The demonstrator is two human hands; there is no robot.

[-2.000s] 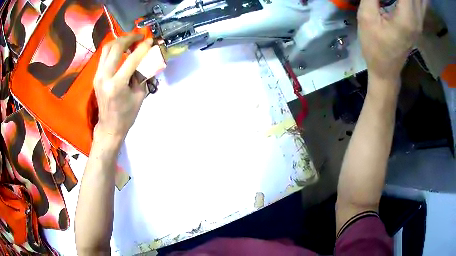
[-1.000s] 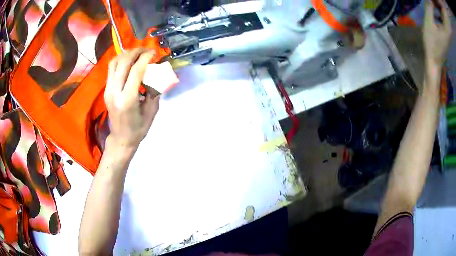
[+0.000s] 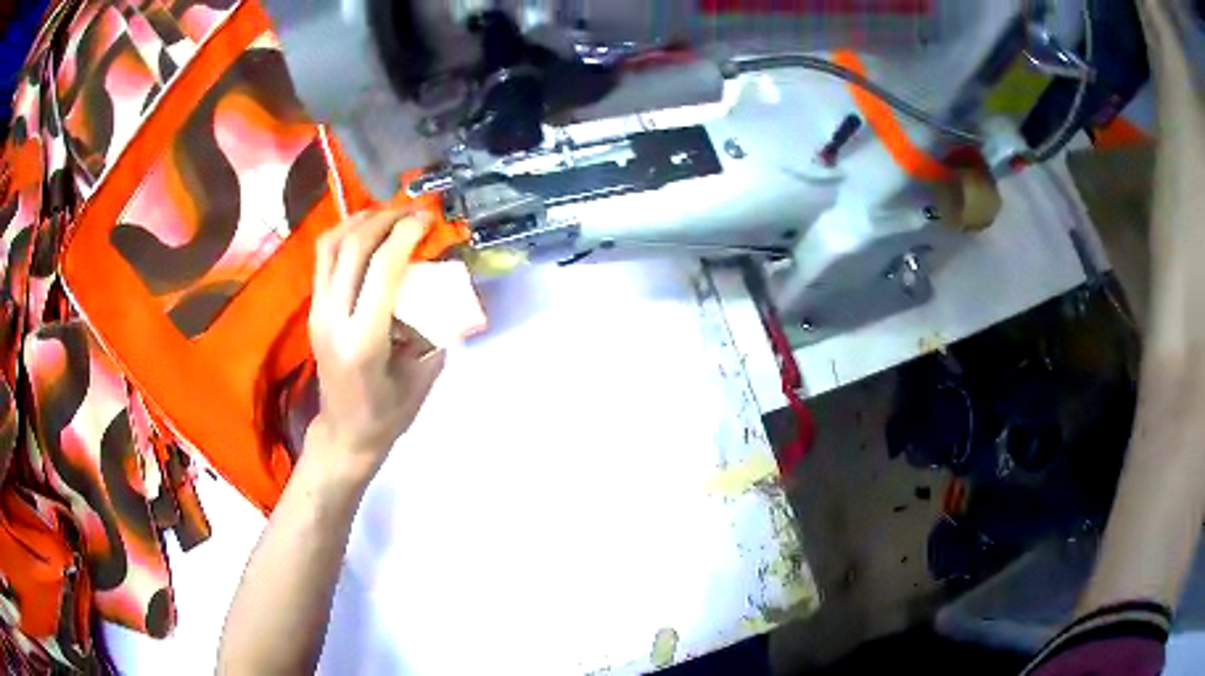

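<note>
My left hand (image 3: 364, 337) holds the edge of an orange and wavy-patterned panel (image 3: 185, 330) beside the needle area of the sewing machine (image 3: 740, 198). A small pale cream piece (image 3: 440, 301) shows at its fingers and thumb. The panel's orange corner reaches up to the small metal parts (image 3: 456, 211) at the end of the machine arm. The panel spreads to the left of my hand. My right arm reaches up along the right edge of the picture; the hand itself is cut off at the top.
A pile of patterned pieces (image 3: 86, 462) lies at the left. The white tabletop (image 3: 568, 462) has a chipped, taped edge. A red strap (image 3: 790, 383) hangs at its right. An orange strip (image 3: 888, 119) is on the machine body. Dark items lie on the floor at right.
My right hand has moved right and up, out of the picture. The view has shifted, showing more of the machine. My left hand stays by the needle area with the panel and pale piece.
</note>
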